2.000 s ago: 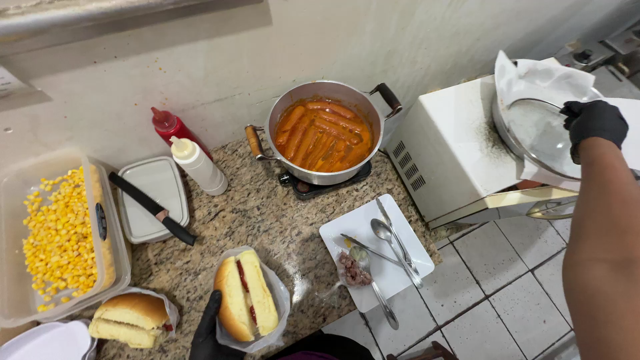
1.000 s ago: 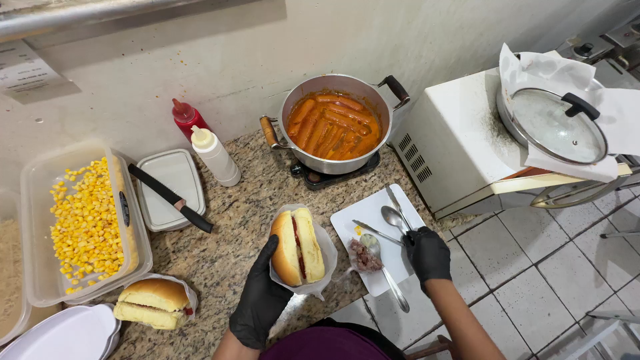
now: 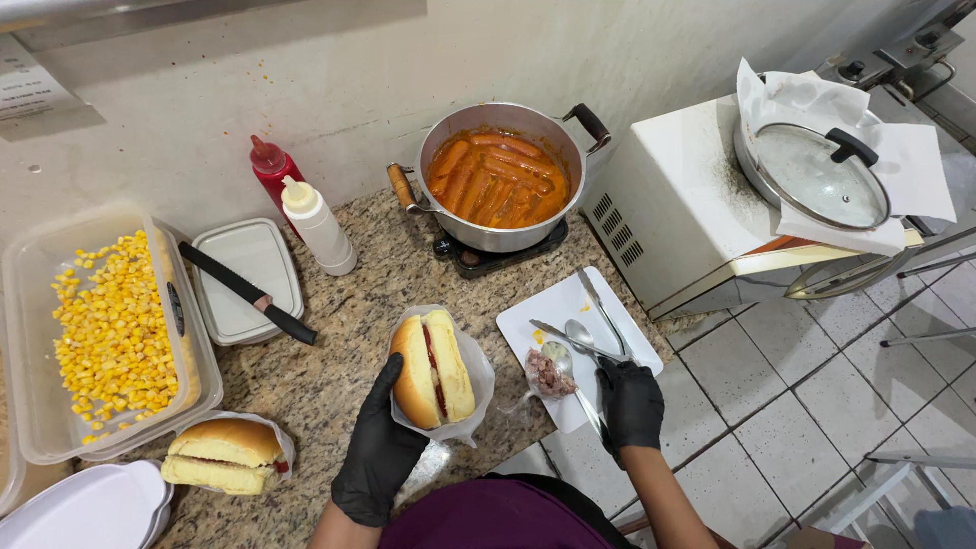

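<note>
My left hand point(image 3: 385, 442), in a black glove, holds a split bun point(image 3: 433, 370) in a thin plastic bag, with red filling showing in the slit. My right hand point(image 3: 631, 404), also gloved, is closed around the handle of metal tongs point(image 3: 583, 341) over a white plate point(image 3: 640, 335). Spoons, another metal utensil point(image 3: 602, 305) and a small heap of shredded meat point(image 3: 550, 375) lie on the plate. A second filled bun point(image 3: 225, 454) rests on the granite counter at the lower left. Sausages in orange sauce fill a pot point(image 3: 499, 179) behind the plate.
A corn container point(image 3: 187, 381) stands left, beside a lidded box point(image 3: 255, 267) bearing a black knife point(image 3: 248, 292). Red point(image 3: 274, 171) and white point(image 3: 320, 229) squeeze bottles stand near the wall. A glass-lidded pan point(image 3: 823, 179) sits on a white appliance point(image 3: 679, 183) at right.
My right hand has come from the now lidded pan at the right to the plate, and has closed on the tongs. The bun has stayed in my left hand.
</note>
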